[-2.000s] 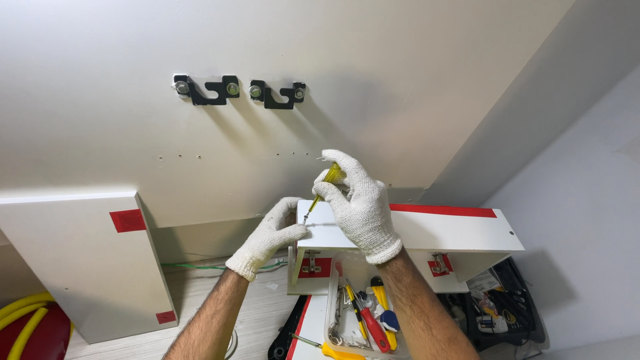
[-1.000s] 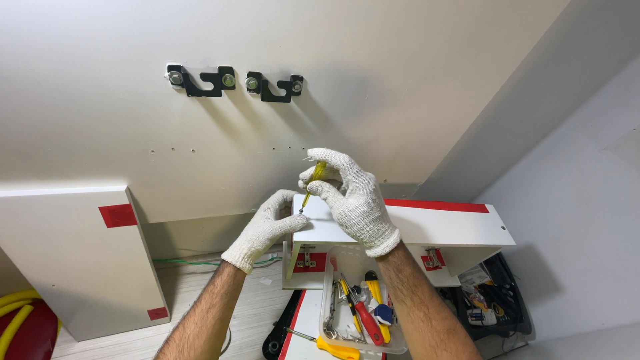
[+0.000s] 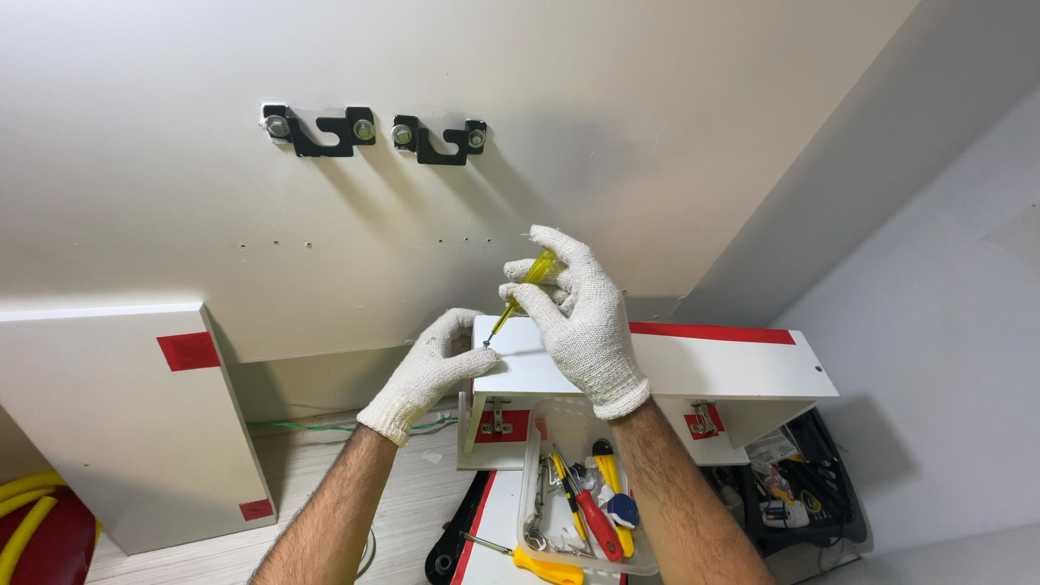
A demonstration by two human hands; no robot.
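Observation:
My right hand [image 3: 581,317], in a white knitted glove, holds a small screwdriver with a clear yellow handle [image 3: 540,266], tilted, its tip pointing down and left. The tip meets a small screw [image 3: 486,344] at the left end of the white cabinet panel's top [image 3: 707,357]. My left hand [image 3: 439,366], gloved the same way, grips that corner, thumb on top beside the screw and fingers over the far edge. Red tape runs along the panel's back edge. Metal hinges [image 3: 497,421] sit on red patches below the panel.
A clear plastic bin [image 3: 532,487] of tools stands below the cabinet; a yellow-handled screwdriver [image 3: 548,566] lies beside it. Two black brackets [image 3: 321,134] are bolted to the wall. A white board [image 3: 122,422] leans at left. A black toolbox [image 3: 849,504] sits at right.
Both hands stay at the same panel corner, and the screwdriver remains in my right hand with its tip at the same spot. The view has shifted slightly.

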